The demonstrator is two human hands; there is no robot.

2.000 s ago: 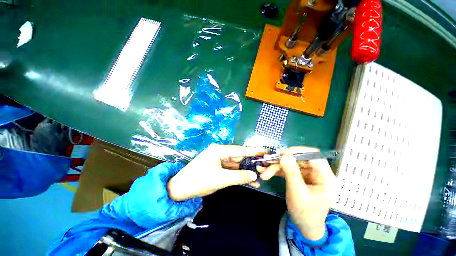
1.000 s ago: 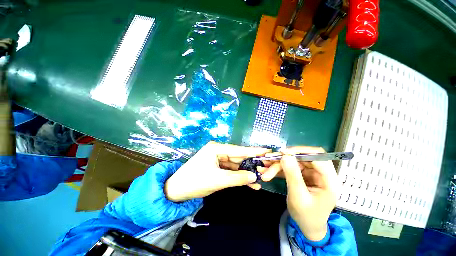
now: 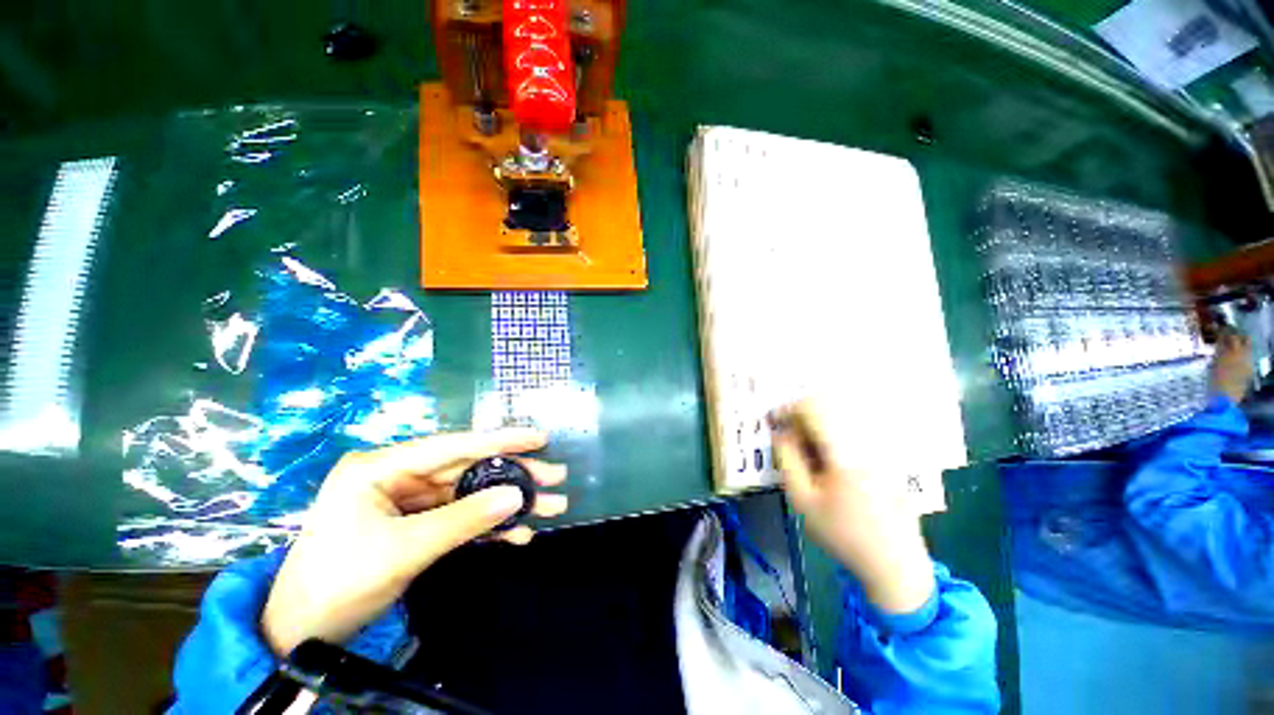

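My left hand (image 3: 370,524) holds a small round black housing (image 3: 495,486) between thumb and fingers, just below a dark-and-white grid sheet (image 3: 531,335). My right hand (image 3: 848,506) is over the lower left part of the white foam tray (image 3: 824,279). Its fingers are blurred, and whether they hold anything cannot be told. The tweezers cannot be made out. The press jig's orange base (image 3: 454,238) stands beyond the grid sheet, with a black nest (image 3: 537,208) on it and the red clamp handle (image 3: 539,70) above.
A crinkled clear bag with blue in it (image 3: 335,363) and a white strip sheet (image 3: 59,293) lie at left. A glossy clear-grey tray (image 3: 1090,321) is beyond the foam tray at right. Another person's blue sleeve (image 3: 1204,468) and hand are at the far right. A black piece (image 3: 349,42) lies at top left.
The view has swung right. My right hand has left the housing and moved right to the foam tray; the tweezers no longer show. My left hand still holds the housing.
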